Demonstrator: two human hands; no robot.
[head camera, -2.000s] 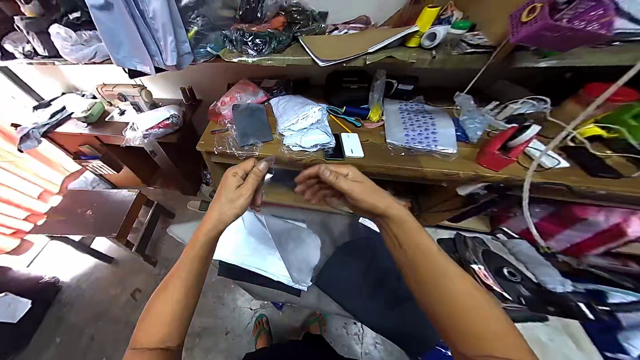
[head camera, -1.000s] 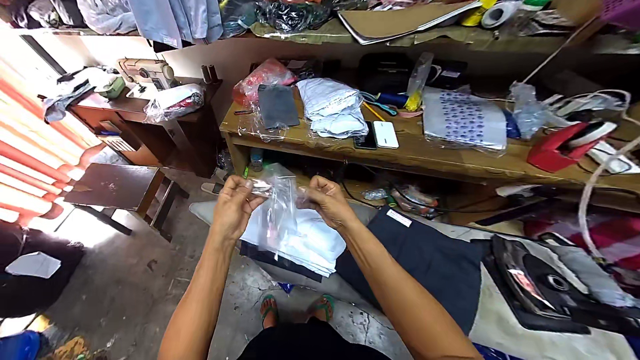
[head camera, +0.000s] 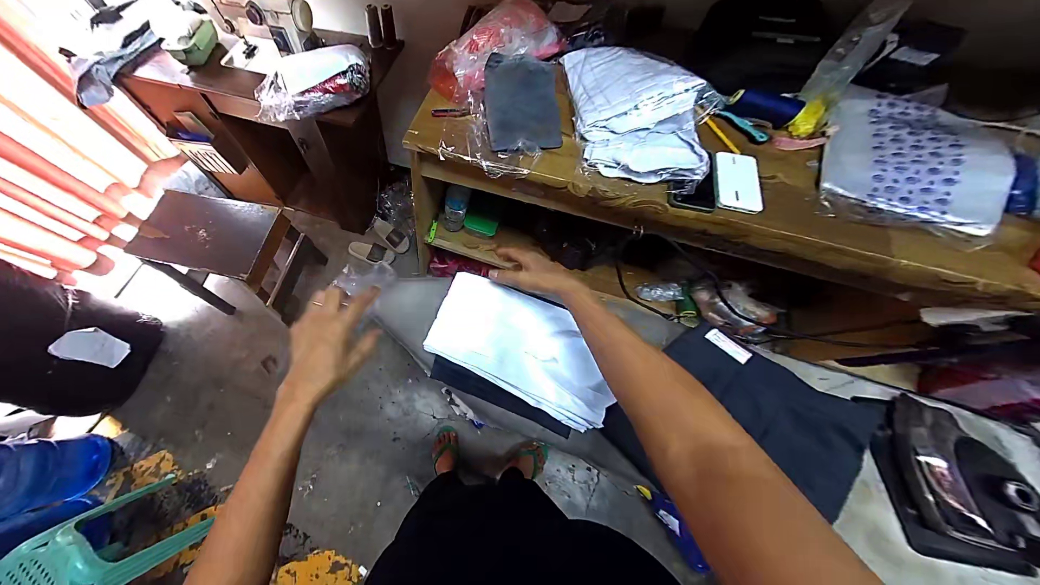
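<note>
My left hand (head camera: 329, 337) is left of the stack with its fingers spread, and a clear plastic bag (head camera: 366, 280) shows just beyond its fingertips; whether they touch is unclear. Over the far edge of a stack of folded white cloth (head camera: 520, 349) reaches my right hand (head camera: 536, 272), fingers apart and nothing seen in them. Dark folded cloth (head camera: 496, 398) lies under the white stack. To the right, a dark fabric piece (head camera: 772, 414) with a white label is spread over the grey-covered ironing surface.
An electric iron (head camera: 951, 479) rests at the right. Ahead, a wooden table (head camera: 788, 244) bears bagged cloth (head camera: 634, 114), a white phone (head camera: 738, 182) and thread. A dark stool (head camera: 207, 236) and a sewing machine (head camera: 276, 24) stand left; a green plastic chair (head camera: 73, 544) is at lower left.
My hands have moved apart. The clear plastic bag held between them a second ago is gone from there; clear plastic now shows beyond my left hand. The view has shifted closer to the stack.
</note>
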